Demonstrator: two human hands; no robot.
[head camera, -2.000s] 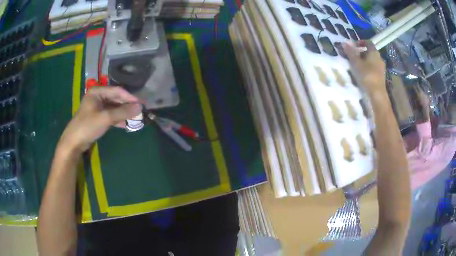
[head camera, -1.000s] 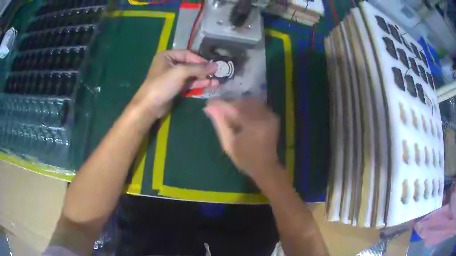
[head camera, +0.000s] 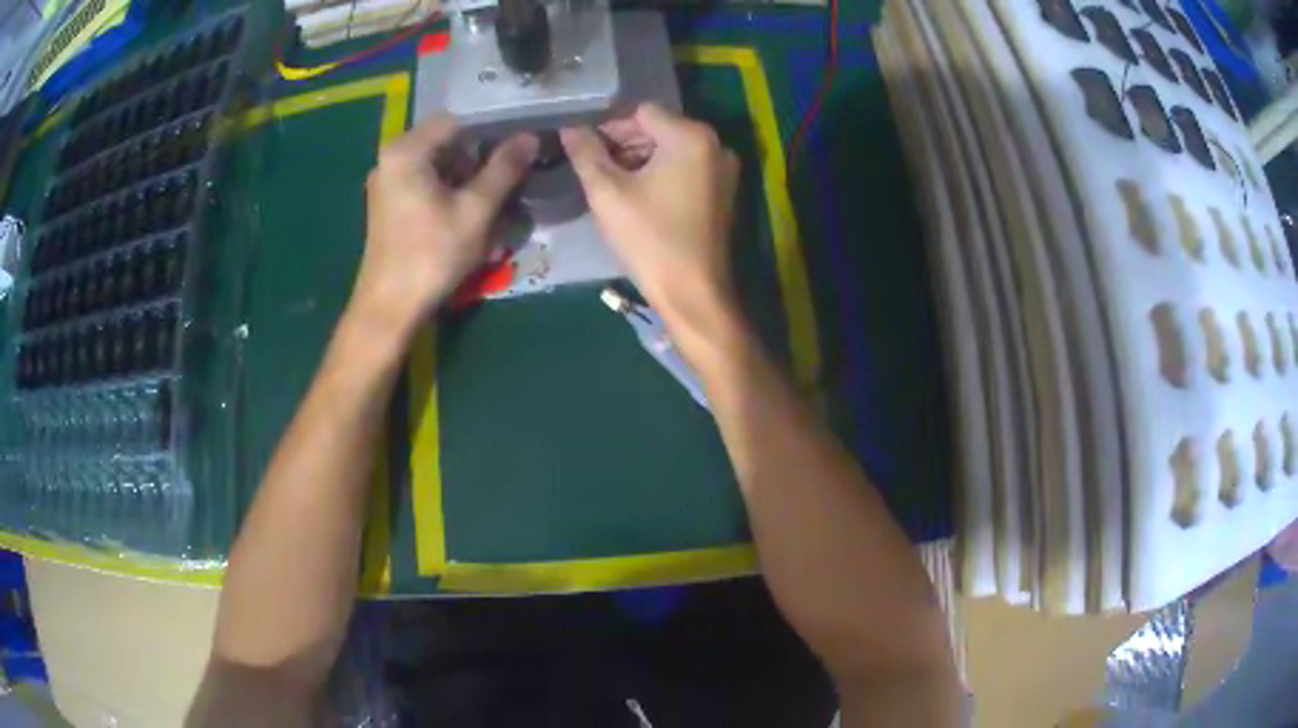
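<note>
My left hand and my right hand meet at the nest under the head of the metal press fixture. Their fingertips hold a small black housing from both sides; it is mostly hidden by fingers and blurred, and its pale ring does not show. The dark round nest lies just below it. The hand nippers lie on the green mat, partly covered by my right wrist, with the light tip pointing at the press plate.
A clear blister tray with rows of black parts is at left. A tall stack of white foam trays is at right, its upper cutouts filled and lower ones tan. More foam trays stand behind the press. A red wire crosses the mat.
Both hands have come together at the press nest. My left hand has brought the housing under the press head. My right hand has come from the foam trays at right.
</note>
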